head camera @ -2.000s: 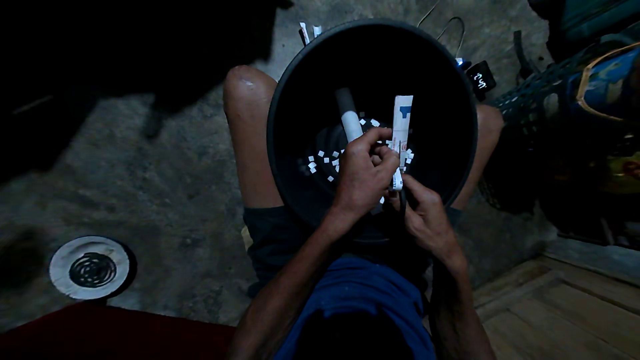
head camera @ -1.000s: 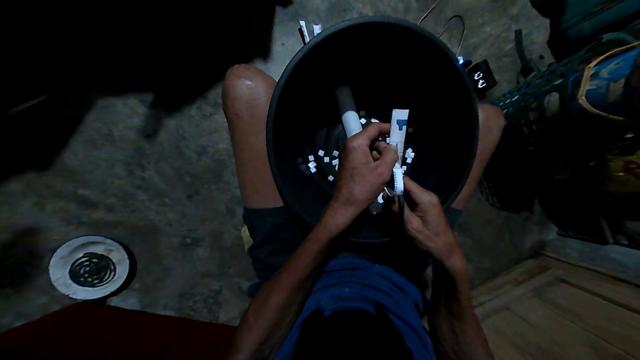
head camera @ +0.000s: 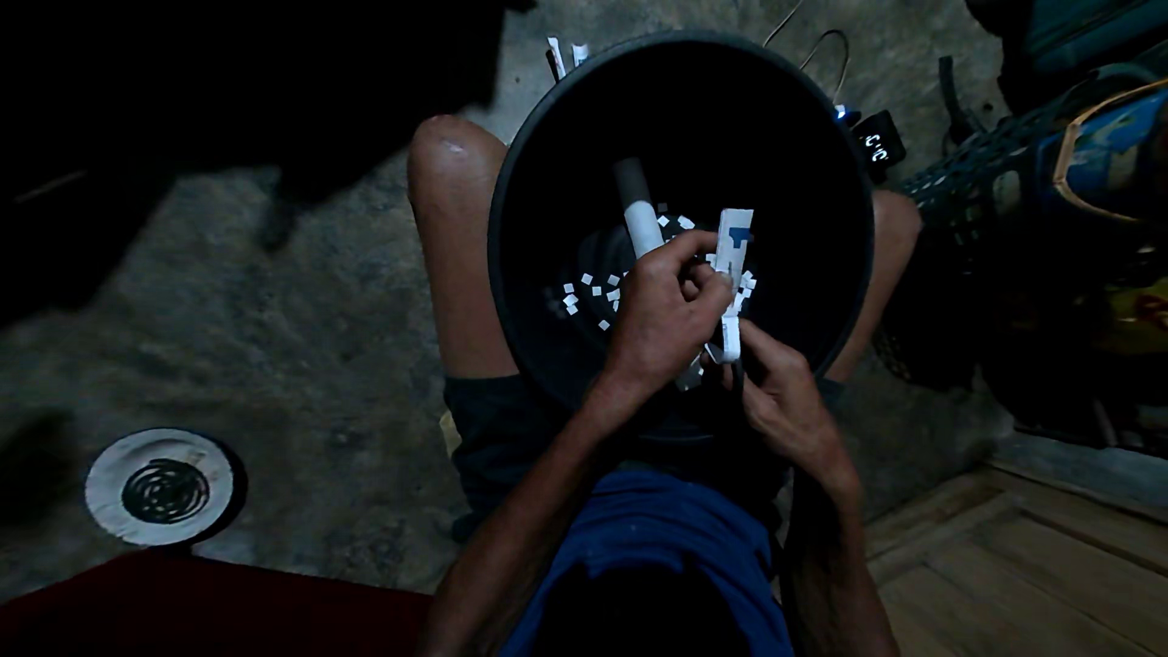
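A large dark round tub (head camera: 505,274) stands between the knees. Over it, my left hand (head camera: 675,297) pinches a white strip with a blue mark (head camera: 733,239), which looks like paper or card. My right hand (head camera: 789,392) is closed at the strip's lower end, near a folded white part (head camera: 731,338); what its fingers hold is mostly hidden, perhaps a dark cutting tool. Several small white squares (head camera: 587,278) lie scattered in the tub. A white and dark cylinder (head camera: 641,226) rests there too, partly behind my left hand.
On the concrete floor at lower left is a white plate (head camera: 105,488) with a dark coil (head camera: 166,490). White strips (head camera: 556,57) stand behind the tub. A small lit digital display (head camera: 878,141) and a wire are at its upper right, a mesh basket (head camera: 967,173) farther right.
The strip stands lower in the view than two seconds ago, with less of it above my left hand. A folded white part now shows beside the right fingers. Both hands stay in nearly the same place.
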